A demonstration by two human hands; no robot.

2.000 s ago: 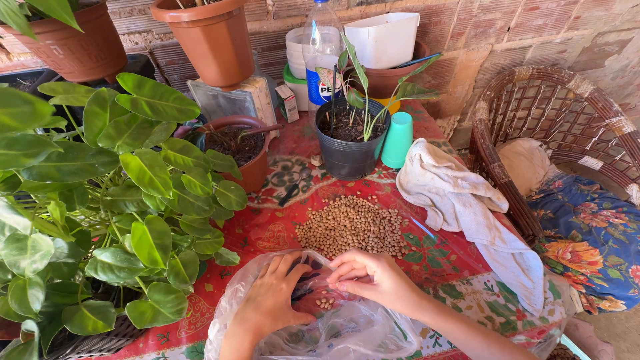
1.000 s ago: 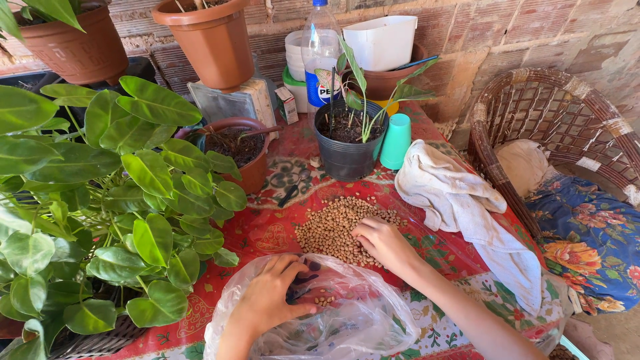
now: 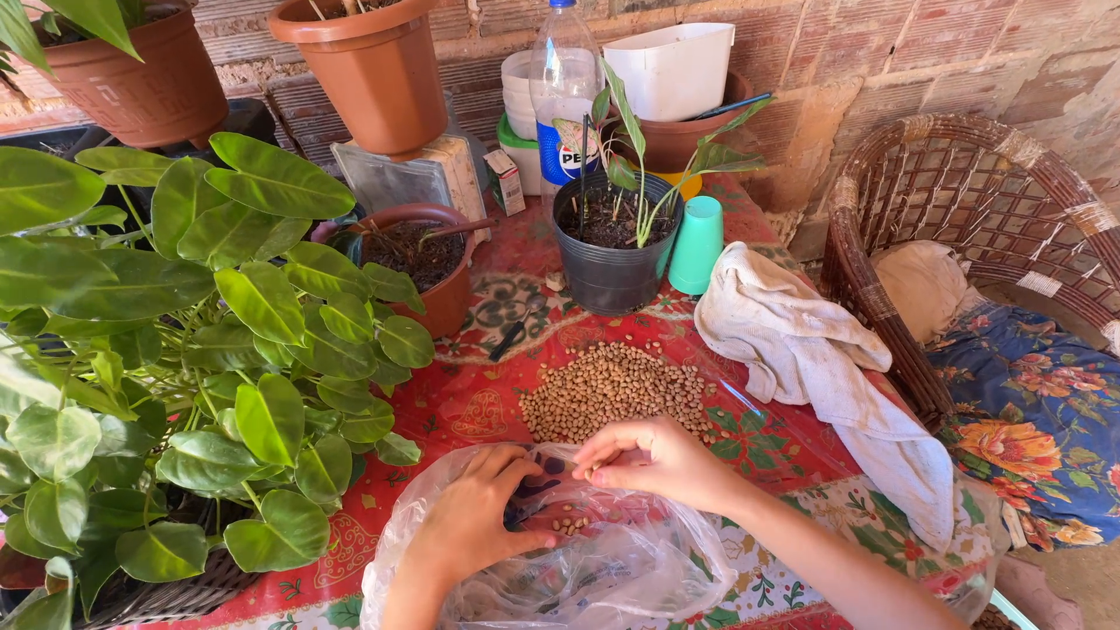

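A clear plastic bag (image 3: 612, 569) lies spread on the red patterned tablecloth, its mouth spread apart. My left hand (image 3: 477, 516) rests on the bag's left side, thumb and fingers apart at the mouth. A few beans (image 3: 570, 523) show inside, near the thumb. My right hand (image 3: 647, 459) is over the far rim of the bag, a bean or two pinched between thumb and fingertips. Just beyond it, a heap of light brown beans (image 3: 612, 389) is spread on the cloth.
Behind the heap stand a black pot with a plant (image 3: 617, 262) and a green plastic cup (image 3: 697, 245). A small spoon (image 3: 516, 328) lies left, beside a terracotta pot (image 3: 446, 306). A whitish cloth (image 3: 787, 337) lies right, near a wicker chair (image 3: 875, 280). Leafy foliage (image 3: 262, 324) crowds the left.
My right hand went from the bag's mouth to the bean heap, and is now back over the bag's rim with beans in its fingertips. My left hand has stayed at the bag.
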